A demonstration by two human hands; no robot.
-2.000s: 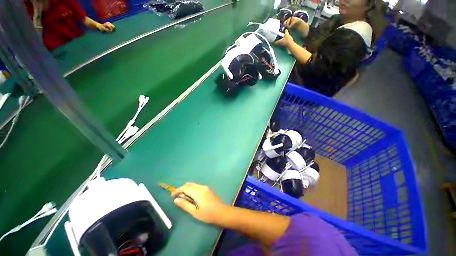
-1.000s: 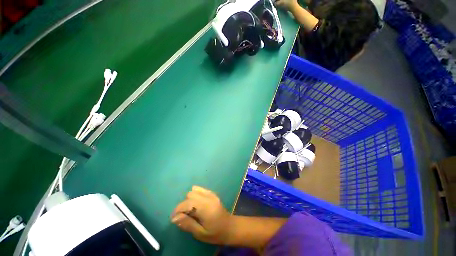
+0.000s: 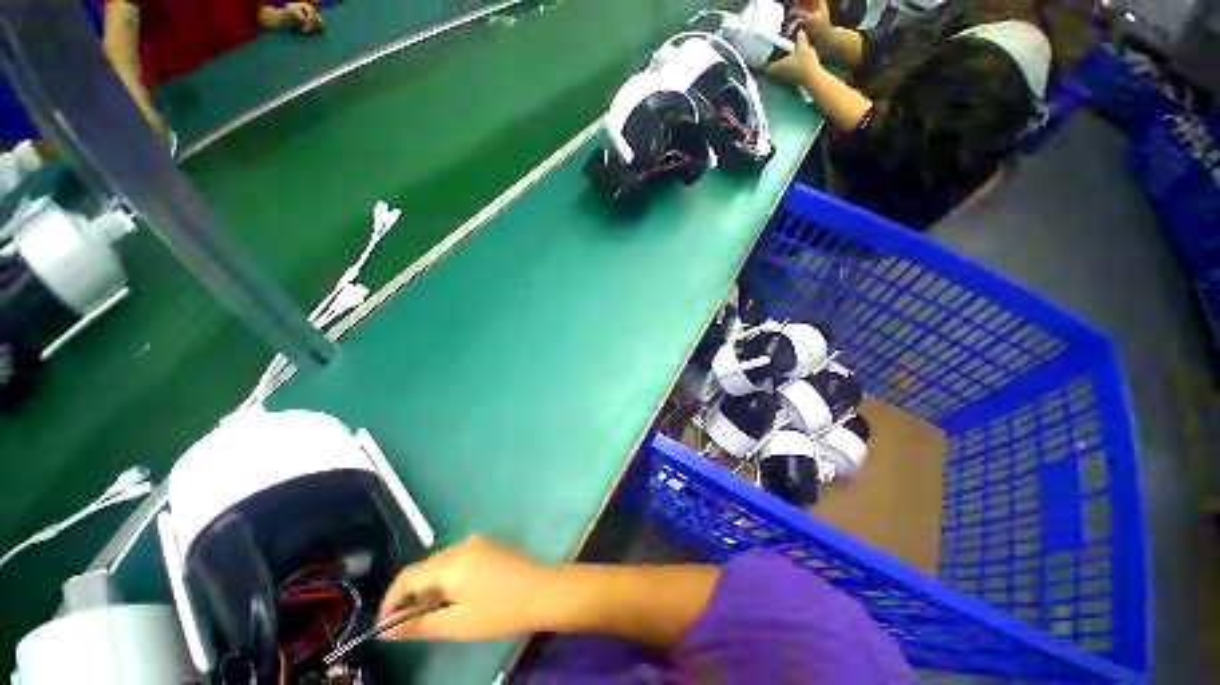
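Observation:
A white camera housing (image 3: 274,468) with an open black cavity sits on the green bench at the lower left. Red and dark wires (image 3: 315,609) show inside the cavity. My right hand (image 3: 462,589) is at the housing's right side, closed on slim tweezers (image 3: 388,620) whose tips point down-left to the wires and a small part at the frame's bottom edge. My left hand is not in view. Another white housing (image 3: 107,649) is cut off at the lower left corner.
A blue crate (image 3: 1030,468) holding several white-and-black units (image 3: 789,415) is below the bench's right edge. More housings (image 3: 682,114) stand farther along the bench. A metal post (image 3: 187,228) rises at left. White cables (image 3: 355,288) lie by the conveyor. People work at far right and far left.
My right hand has moved left from the bench to the housing's cavity, with the tweezers in it. The view has shifted, and another white unit now shows on the conveyor at left.

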